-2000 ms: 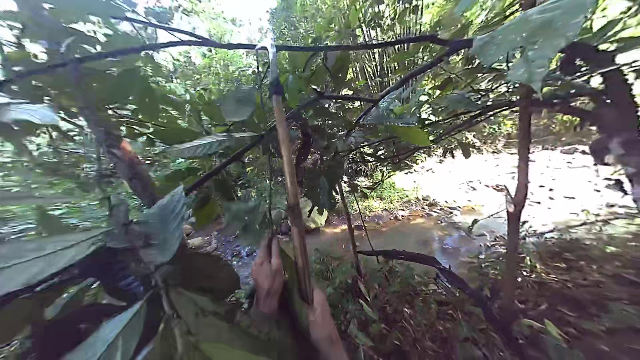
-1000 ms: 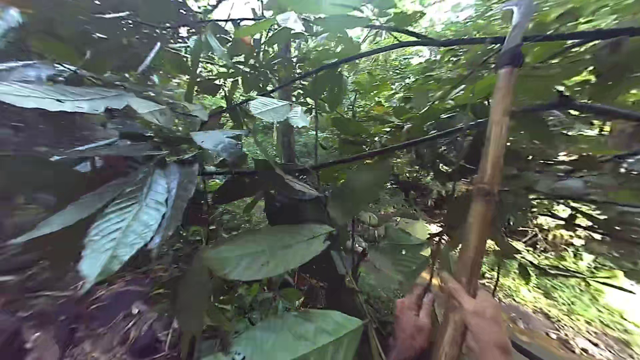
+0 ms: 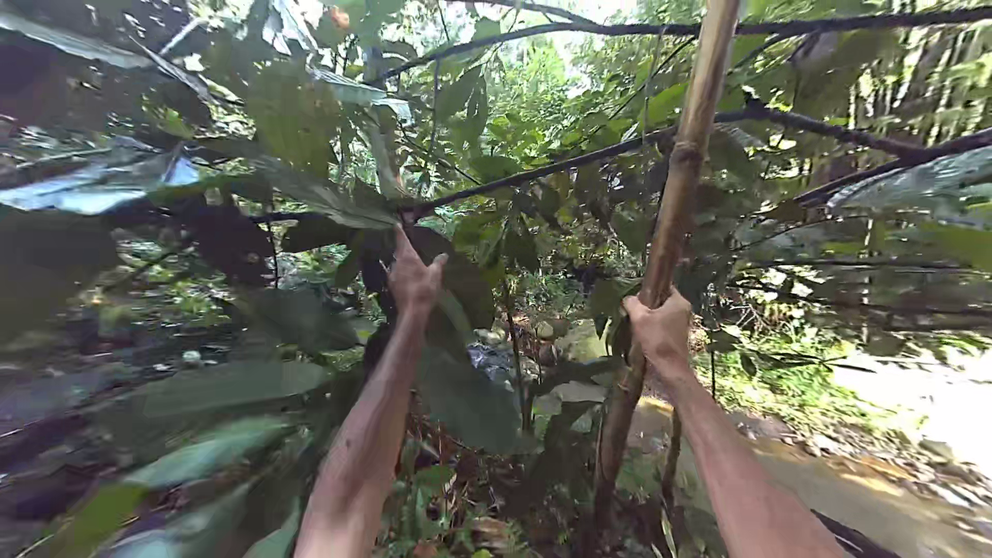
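My right hand point(image 3: 660, 325) is wrapped around a brown bamboo pole point(image 3: 686, 155), which leans slightly right and runs out of view at the top. My left hand point(image 3: 415, 275) reaches forward among large leaves, thumb apart from the fingers, its fingertips by a dark branch point(image 3: 511, 180) and the tip of a drooping leaf point(image 3: 329, 194). Whether those fingers touch or grip the leaf or branch cannot be made out. The pole's upper end is out of view.
Dark thin branches cross in front at head height, one higher branch point(image 3: 620, 29) passing by the pole. Broad leaves point(image 3: 225, 387) crowd the left side. Muddy water point(image 3: 821, 480) lies low on the right beside a stony, leafy bank point(image 3: 837, 395). Thin upright stems stand between my arms.
My left hand has left its place beside my right hand at the pole and now reaches up and to the left. The hooked top of the pole has gone out of view.
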